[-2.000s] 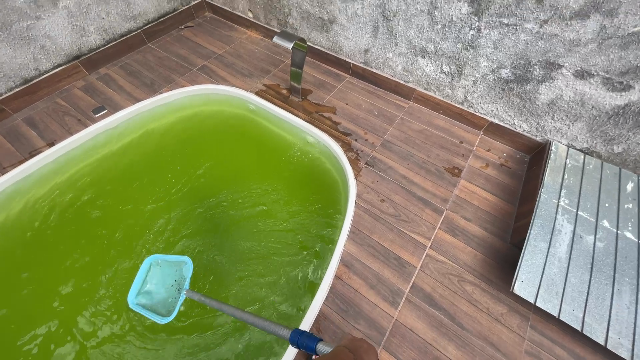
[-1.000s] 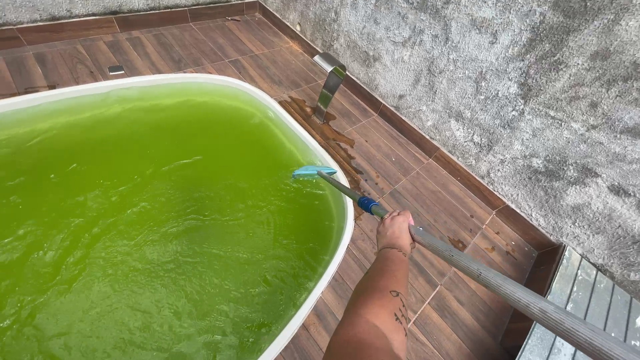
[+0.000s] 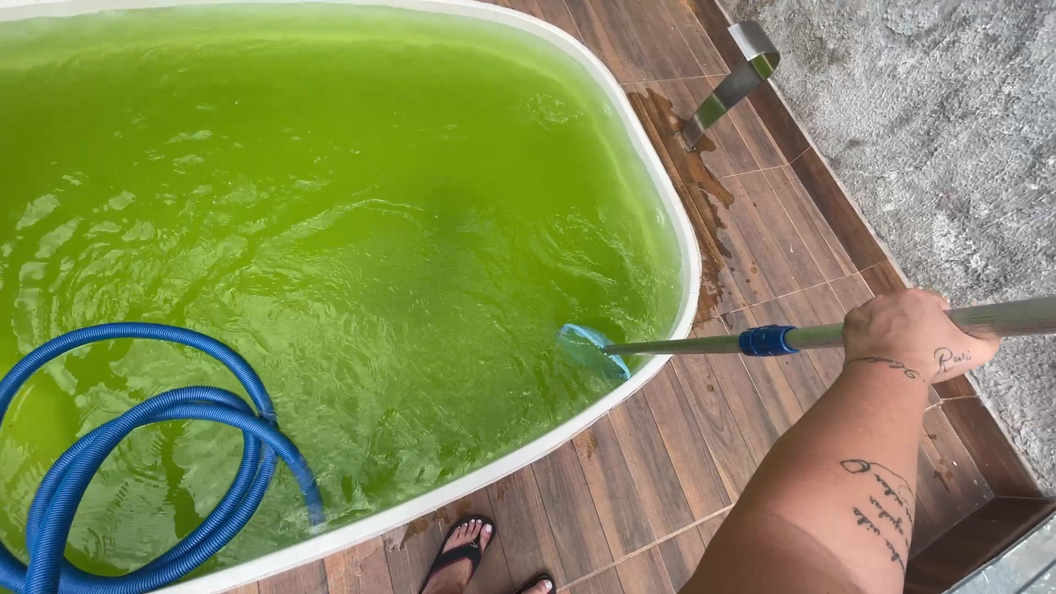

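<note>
My left hand [image 3: 916, 338] is closed around a metal telescopic pole [image 3: 1006, 316] at the right, back of the hand up. A blue collar [image 3: 767, 340] sits on the pole just left of the hand. At the pole's far end, a light blue skimmer net [image 3: 592, 351] lies tilted and partly under the green water [image 3: 396, 247], close to the right-hand rim. The pole passes over the white pool rim [image 3: 691, 272]. Its rear end runs out of the right edge. My right hand is out of view.
A coiled blue ribbed hose [image 3: 140, 412] lies in the pool at lower left. Beyond the rim, a curved metal spout [image 3: 722, 91] stands on wet wood-look tiles [image 3: 693, 429] beside a rough grey wall [image 3: 932, 148]. Feet in black flip-flops [image 3: 462, 551] show at the bottom.
The net, near the rim a second ago, is now partly in the water. Two seconds ago it was farther out over the pool. The view has shifted, bringing in the hose and feet.
</note>
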